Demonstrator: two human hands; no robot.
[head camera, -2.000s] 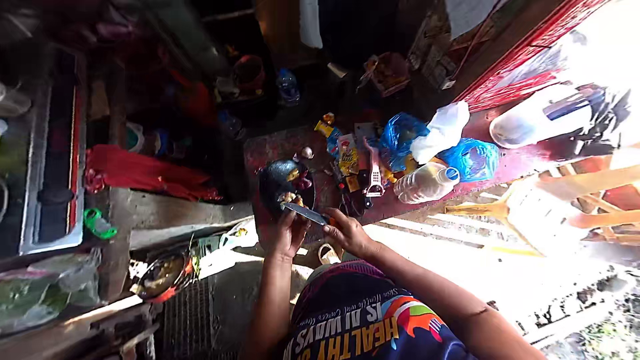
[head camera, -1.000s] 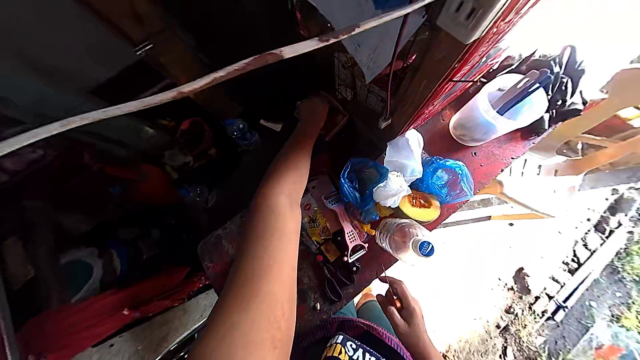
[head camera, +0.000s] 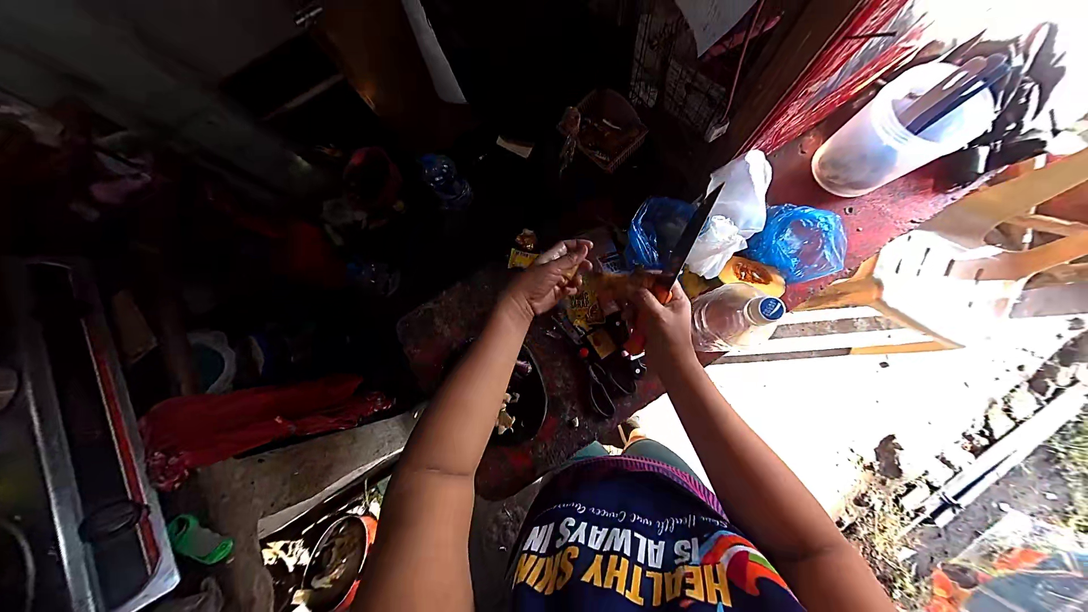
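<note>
My right hand (head camera: 659, 310) grips a knife (head camera: 693, 234) by its orange handle, the dark blade pointing up and away. Across from it, my left hand (head camera: 552, 276) is raised with curled fingers over the red table; whether it holds something small is unclear. Below the left forearm sits a dark bowl (head camera: 529, 404) with pale cut pieces, partly hidden by the arm. Scissors (head camera: 600, 387) lie between the forearms. Right of the knife hand are a clear plastic bottle (head camera: 722, 319) with a blue cap, a cut piece of squash (head camera: 755, 274) and a blue plastic bag (head camera: 799, 242).
A white container (head camera: 884, 140) with a knife in it stands at the table's far right, near a plastic chair (head camera: 926, 263). A basket (head camera: 608, 127) is at the back. Red cloth (head camera: 246, 421) and a pan of scraps (head camera: 340, 552) are at left.
My left hand has come back from its far reach toward the basket at the back. My right hand, low by the bottle one second ago, is now raised with the knife over the table.
</note>
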